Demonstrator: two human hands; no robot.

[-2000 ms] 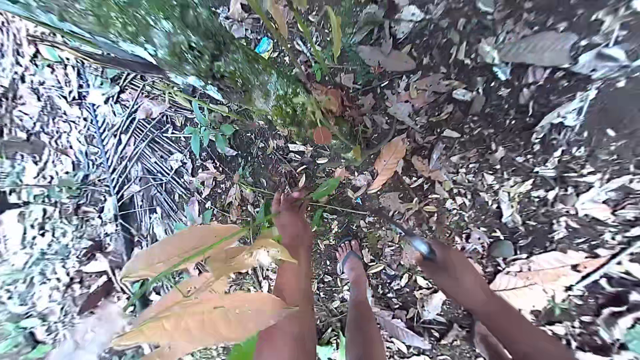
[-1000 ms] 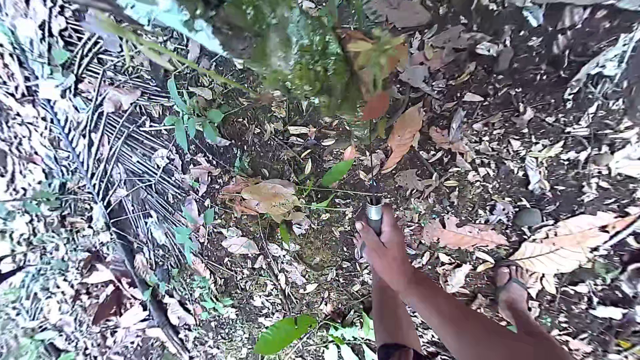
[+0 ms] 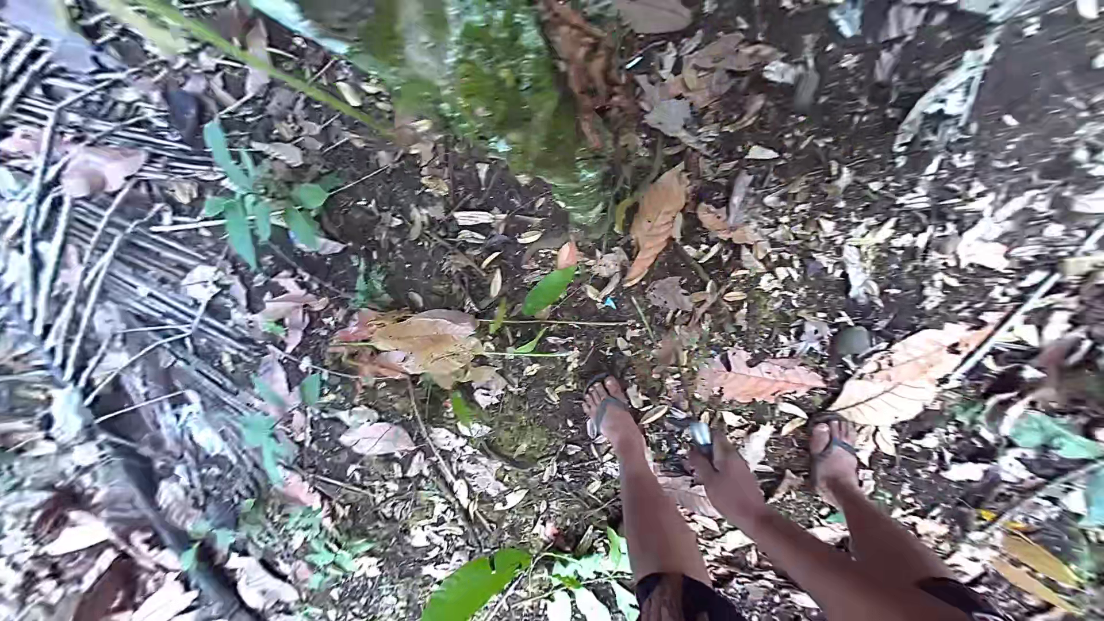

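My right hand is closed around the dark handle of a hand tool; a bright metal collar shows at its top, and the rest of the tool is too dark and blurred to make out. The hand hangs between my two feet in flip-flops. My left hand is out of view. Ahead of the left foot, thin green stems and a small green leaf lie on the soil. Broad yellow-brown leaves rest to their left, apart from the hand.
A mossy trunk base stands at the top. Dry sticks or frond ribs spread over the left side. A leafy seedling grows beside them. Large dry leaves lie near the right foot, and a green leaf is at the bottom.
Two seconds ago my left hand was at a thin stem near yellow-brown leaves; it is now out of view. My right hand, with the tool, has drawn back toward my feet since one second ago.
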